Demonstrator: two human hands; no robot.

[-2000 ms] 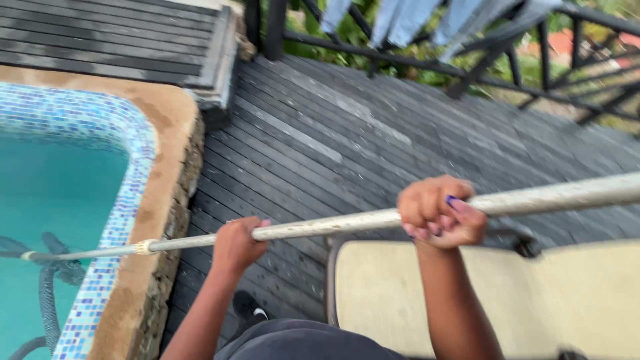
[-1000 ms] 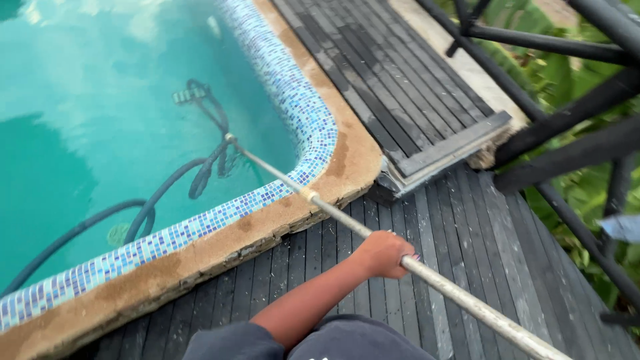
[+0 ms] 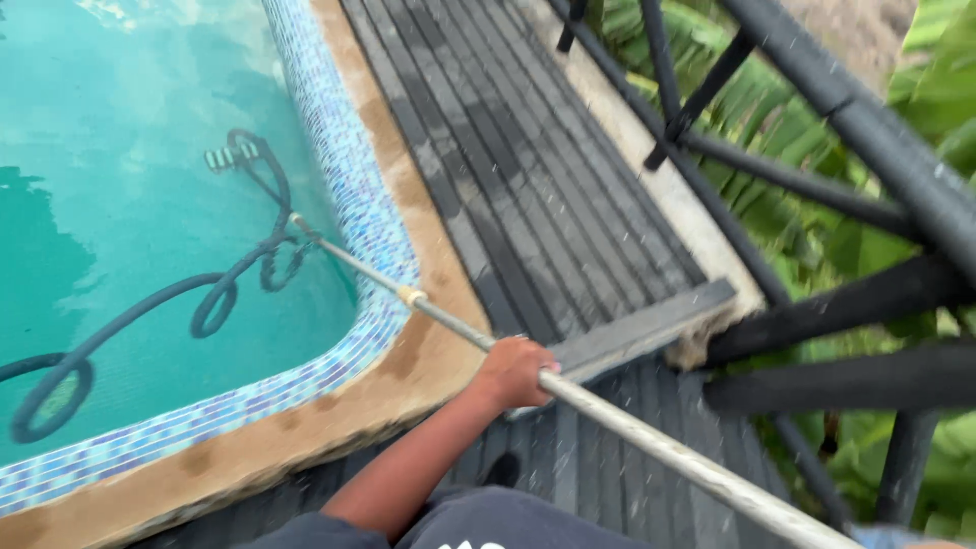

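My left hand (image 3: 518,372) is closed around a long telescopic pole (image 3: 656,450), which slants from the lower right over the pool's edge into the water. A collar (image 3: 412,296) joins its thicker and thinner sections just above the tiled edge. Underwater, near the pole's far end, lies a pool vacuum head (image 3: 232,155) with pale segments. A dark ribbed hose (image 3: 145,305) loops from there through the water to the left edge of the view. My right hand is out of view, and the pole's near end is hidden past the lower right border.
Blue mosaic tiles (image 3: 335,168) and a tan stone coping (image 3: 252,435) border the pool. A raised dark slatted step (image 3: 526,168) adjoins it, its end board (image 3: 648,324) near my hand. Black railings (image 3: 839,374) stand at the right, with broad green leaves behind. The lower deck is slatted too.
My right hand, on the pole two seconds ago, is out of view. My left hand still grips the pole. The view has swung toward the pool, bringing the vacuum head into sight.
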